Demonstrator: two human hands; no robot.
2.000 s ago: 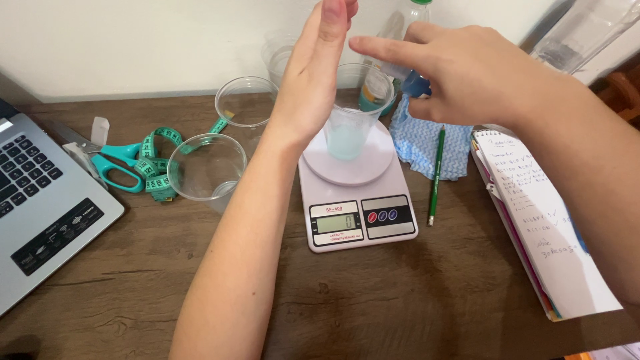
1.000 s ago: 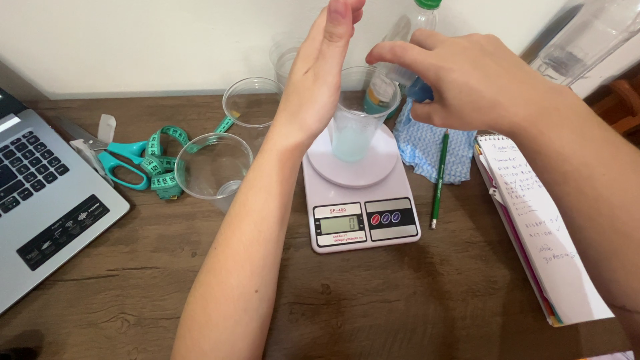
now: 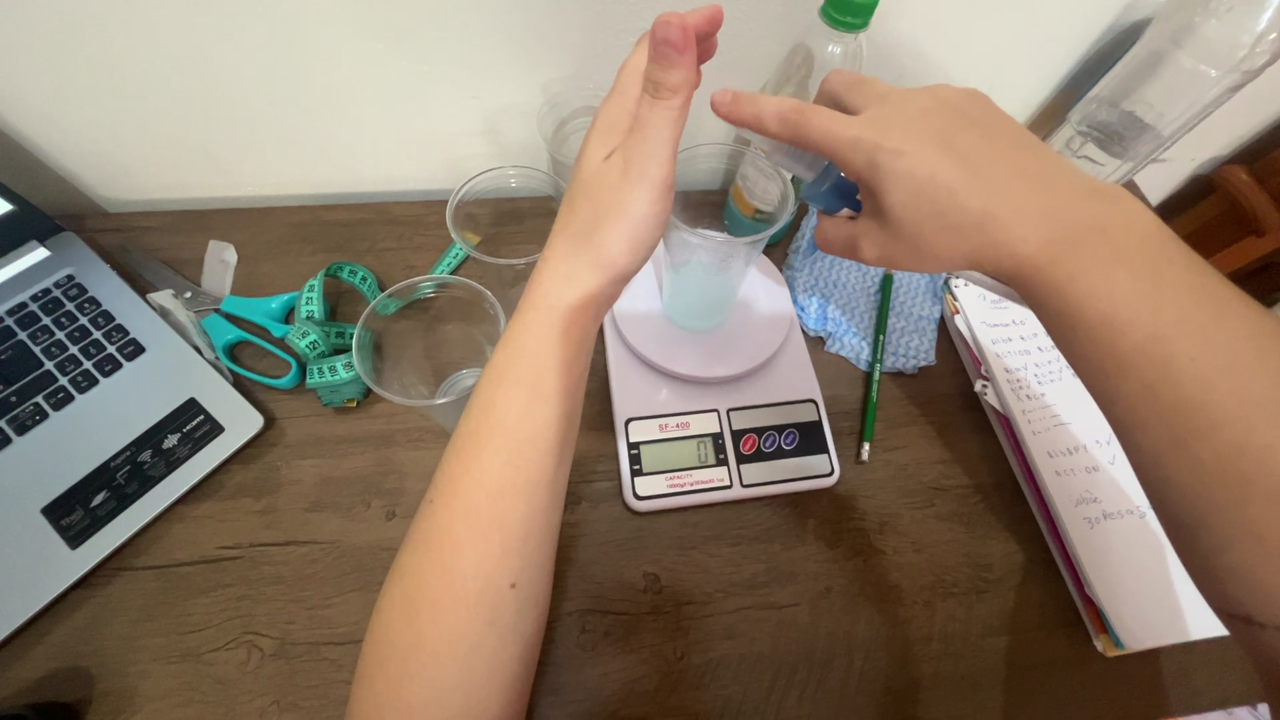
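My left hand (image 3: 635, 150) is raised flat, thumb up, just left of a clear plastic cup (image 3: 735, 190), holding nothing. Pale blue contents show low in that cup, which stands on the round plate of a white kitchen scale (image 3: 720, 360); its display reads 0. My right hand (image 3: 900, 170) hangs above and to the right of the cup, index finger stretched left. Its other fingers and thumb appear closed around a small blue and clear plastic item (image 3: 832, 190), partly hidden by the hand. Behind it stands a clear bottle with a green cap (image 3: 848, 12).
Empty clear cups (image 3: 430, 340), a tape measure (image 3: 335, 335), scissors (image 3: 255, 340) and a laptop (image 3: 150, 430) lie left. A blue-patterned cloth (image 3: 900, 320), a green pencil (image 3: 877, 370) and a handwritten notebook (image 3: 1080, 460) are right.
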